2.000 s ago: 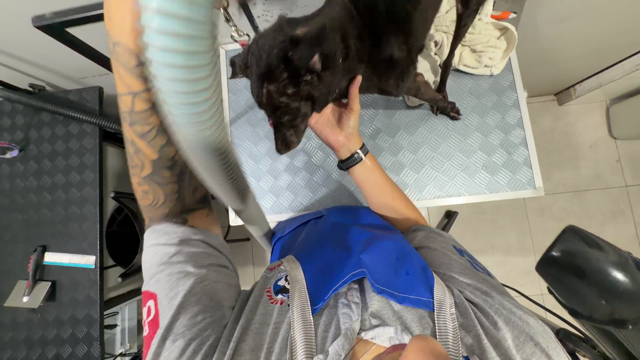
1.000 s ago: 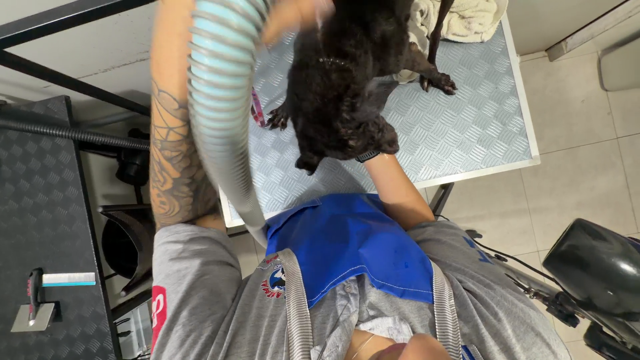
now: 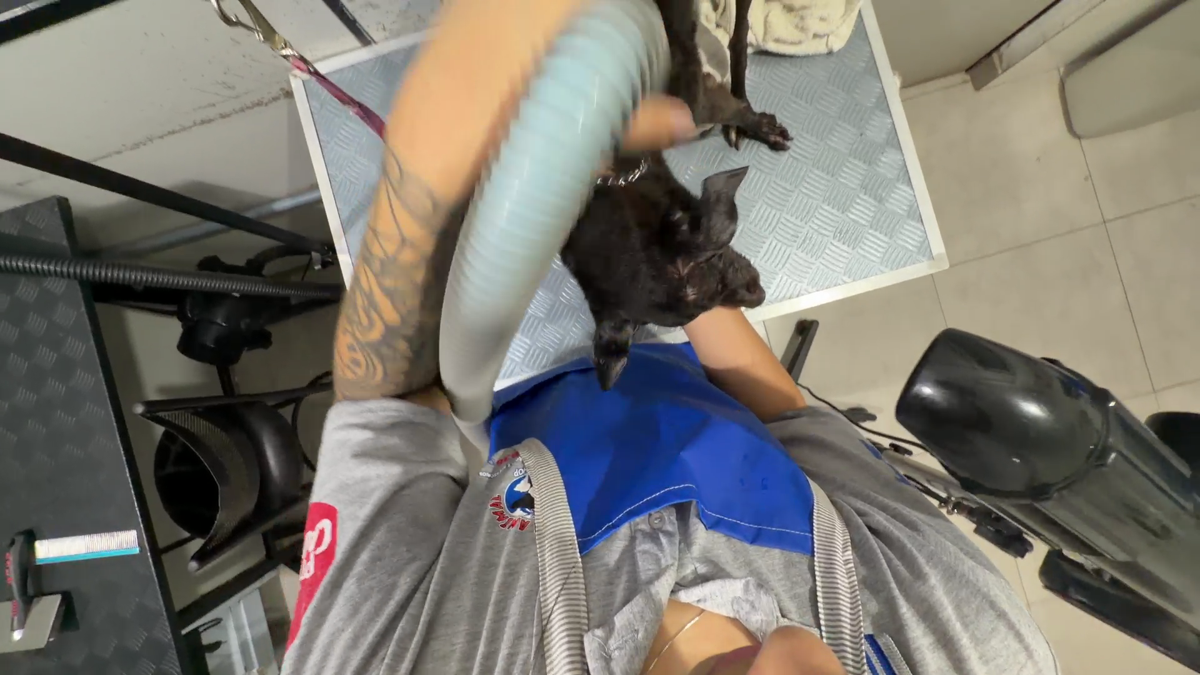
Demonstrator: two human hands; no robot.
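A black dog [image 3: 647, 253] stands on a grooming table with a textured blue-grey top [image 3: 834, 187], its head bent low over the near edge. It wears a chain collar [image 3: 623, 173]. The fingers of my left hand [image 3: 661, 124], blurred, show beside its neck; the rest lies behind a pale blue ribbed hose [image 3: 553, 178], so its grip is unclear. That hose runs along my tattooed left forearm. My right forearm reaches up to the underside of the dog's head, which hides my right hand. A pink-red lead [image 3: 337, 98] with a metal clip [image 3: 267, 33] hangs at the upper left.
A cream towel [image 3: 806, 23] lies at the table's far side. On a black side table [image 3: 66, 375] at left are a metal comb [image 3: 84, 546] and a flat-headed grooming tool [image 3: 33, 623]. Black equipment [image 3: 1003, 417] stands at right; a black ribbed hose [image 3: 169, 277] crosses at left.
The dog's head has turned from pointing left to pointing right, hiding my right hand, which was seen under its jaw at first. My left hand has come into view by the neck.
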